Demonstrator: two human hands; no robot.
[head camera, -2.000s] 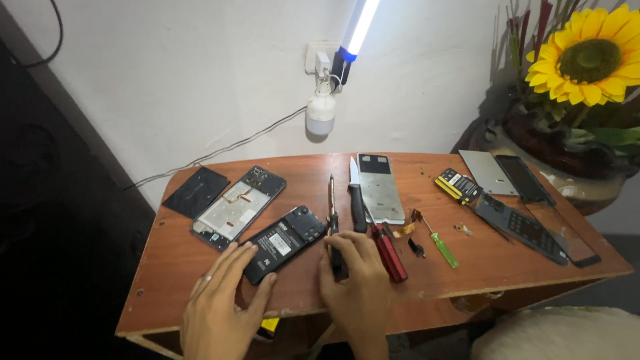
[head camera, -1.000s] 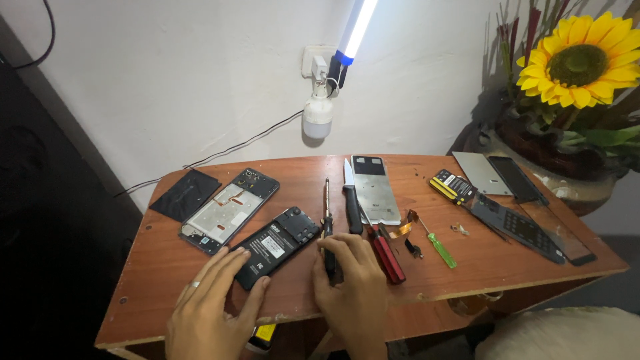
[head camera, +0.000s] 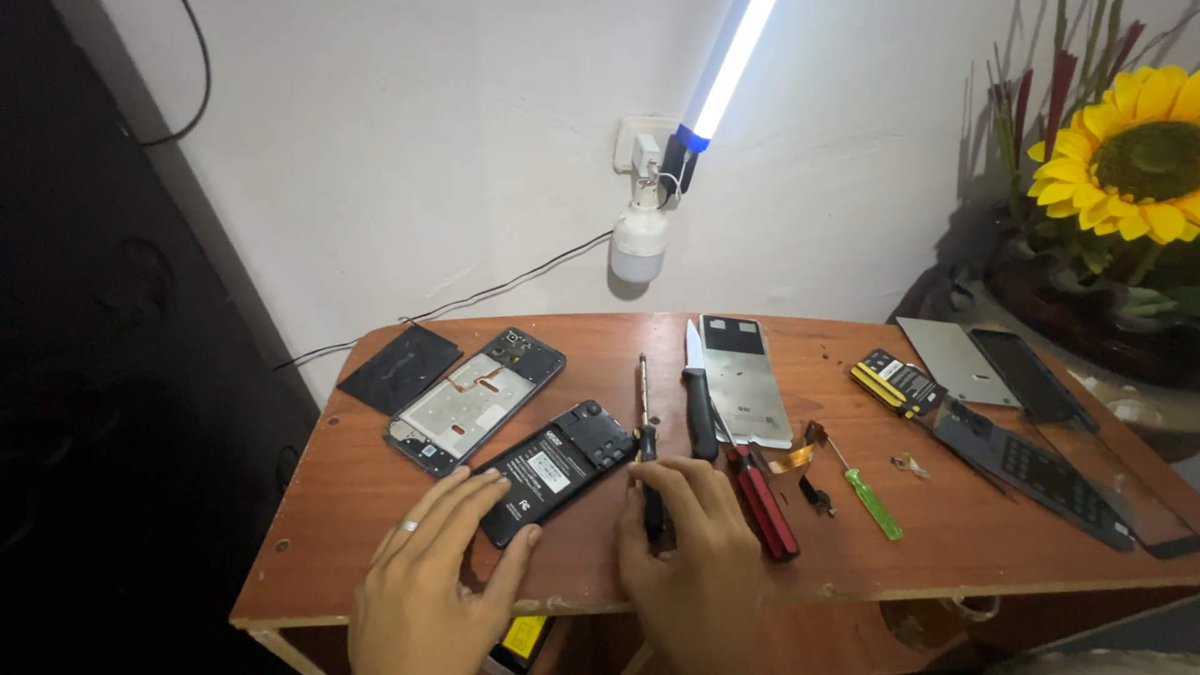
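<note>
My left hand (head camera: 436, 572), with a ring on one finger, rests its fingertips on the lower end of a black phone with its battery exposed (head camera: 553, 473). The fingers are spread around that end. My right hand (head camera: 694, 553) lies over the dark handle of a thin metal-shafted tool (head camera: 645, 403), which points toward the wall; whether the fingers are closed on it is hidden. Right of it lie a black-handled knife (head camera: 698, 403) and a red-handled screwdriver (head camera: 761, 506). An opened phone frame (head camera: 478, 398) sits beyond the black phone.
A dark panel (head camera: 398, 367), a silver phone back (head camera: 745, 384), a green screwdriver (head camera: 872, 503), flex cables (head camera: 797, 459), a battery (head camera: 897, 382) and a dark phone cover (head camera: 1031, 473) lie about the wooden table (head camera: 600, 600). A sunflower (head camera: 1125, 155) stands at the right; a lit tube (head camera: 736, 70) hangs above.
</note>
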